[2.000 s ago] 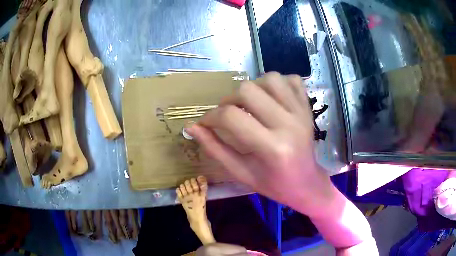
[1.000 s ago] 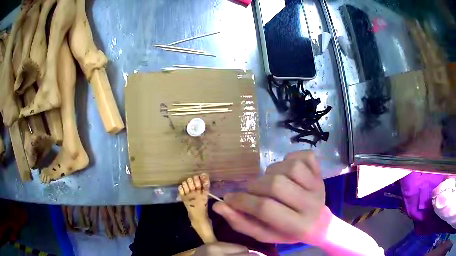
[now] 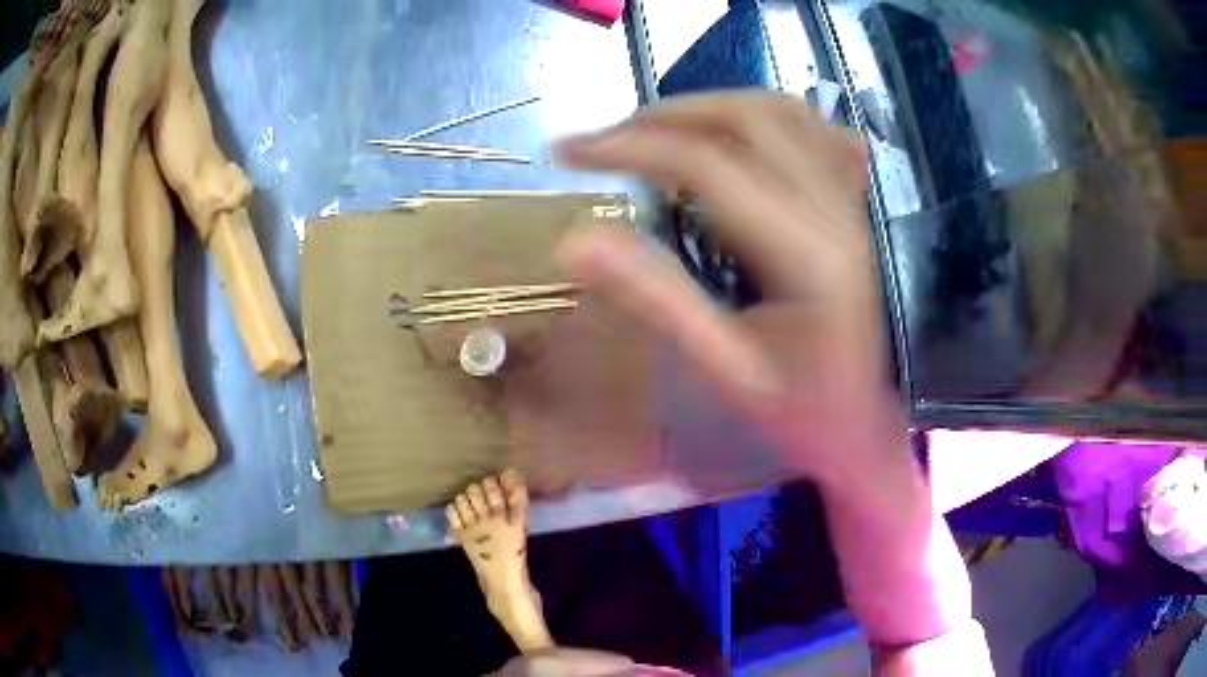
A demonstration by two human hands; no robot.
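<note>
A tan model foot (image 3: 489,536) points up, its toes at the front edge of a brown cardboard pad (image 3: 357,423). Small dark marks show on its instep. My left hand (image 3: 569,664) is at the bottom edge, mostly cut off, closed around the leg below the foot. My right hand (image 3: 755,251) is blurred above the pad's right side, thumb and fingers apart, with no stick visible in it. A small white round cap (image 3: 483,351) and several pale sticks (image 3: 496,303) lie on the pad. Black straps (image 3: 708,251) are mostly hidden behind my right hand.
Tan model legs (image 3: 113,265) are piled at the left; more stand below the bench (image 3: 258,602). Loose sticks (image 3: 457,150) lie behind the pad. A dark phone (image 3: 721,60) is partly covered by my hand. A reflective panel (image 3: 1019,238) stands right; a red object (image 3: 590,8) is at the top edge.
My right hand dipped a stick at the cap, touched it beside the toes, then moved up and away over the pad's right side. The stick no longer shows. My left hand still holds the leg.
</note>
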